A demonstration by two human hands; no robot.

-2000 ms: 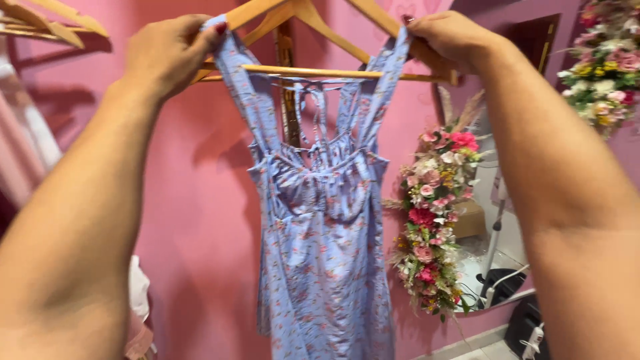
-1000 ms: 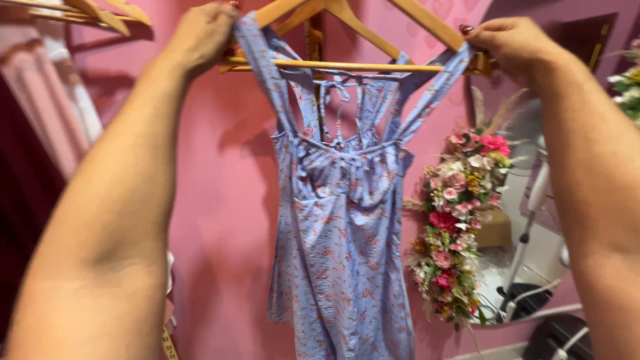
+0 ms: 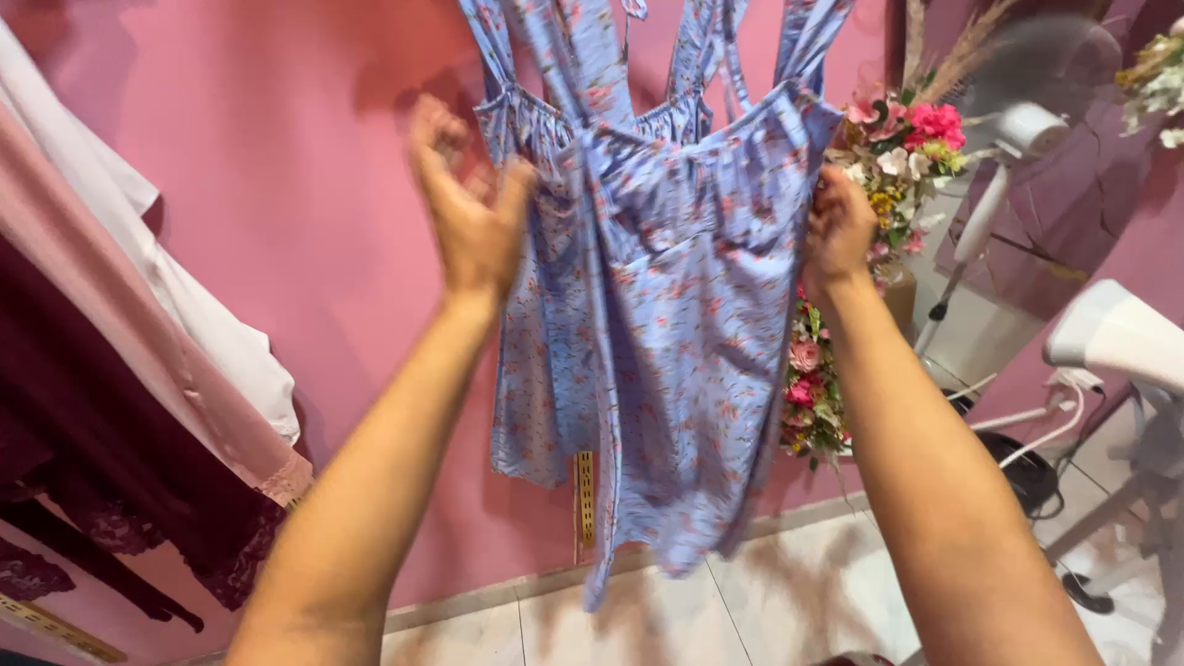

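Observation:
A blue floral dress (image 3: 712, 305) hangs in front of the pink wall, with wide shoulder straps and a gathered bust; the top of its straps runs out of the frame. My left hand (image 3: 472, 203), blurred, is raised with its fingers apart beside the dress's left edge and holds nothing. At the right edge of the bodice is my right hand (image 3: 840, 227), its fingers bent against the fabric; whether they pinch it I cannot tell.
White, pink and dark maroon garments (image 3: 120, 370) hang at the left. Flower garlands (image 3: 893, 185) edge a mirror on the right. A white appliance on a stand (image 3: 1119, 333) and cables stand near the right edge. Pale floor tiles (image 3: 555, 620) lie below.
Both hands have come down from the wooden hangers at the straps to the sides of the bodice. The left hand has let go. The view has tilted downward.

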